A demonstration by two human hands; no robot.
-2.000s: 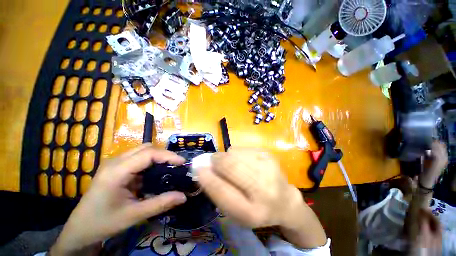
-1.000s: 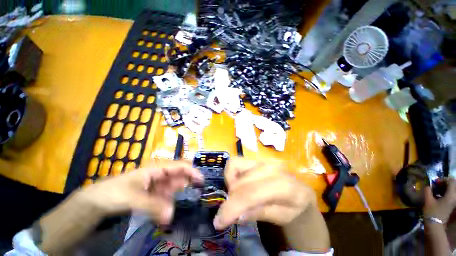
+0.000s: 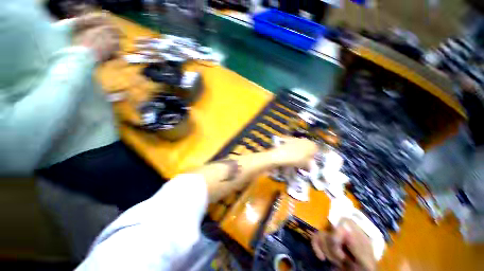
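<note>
The frame is blurred. My left hand (image 3: 295,152) reaches forward over the pile of flat grey-silver plates (image 3: 298,186); whether its fingers hold anything is hidden. My right hand (image 3: 347,246) is near the bottom edge, beside the black appliance housing (image 3: 294,249), and its grip is too blurred to tell. The housing has a round centre hole and a straight black bar (image 3: 265,219) projecting from it. A crumpled white cloth or paper (image 3: 366,222) lies behind and right of my right hand.
The slotted black mat (image 3: 255,138) lies under and beyond my left forearm. A heap of small black cylindrical parts (image 3: 371,182) lies at the right. Another person's hands (image 3: 98,37) and pale green sleeve are at the left, near round black housings (image 3: 164,114). A blue bin (image 3: 289,29) stands behind.
The view has swung left and tilted. My left hand has moved from the housing out to the plates. My right hand stays near the housing. The glue gun and fan have left the view.
</note>
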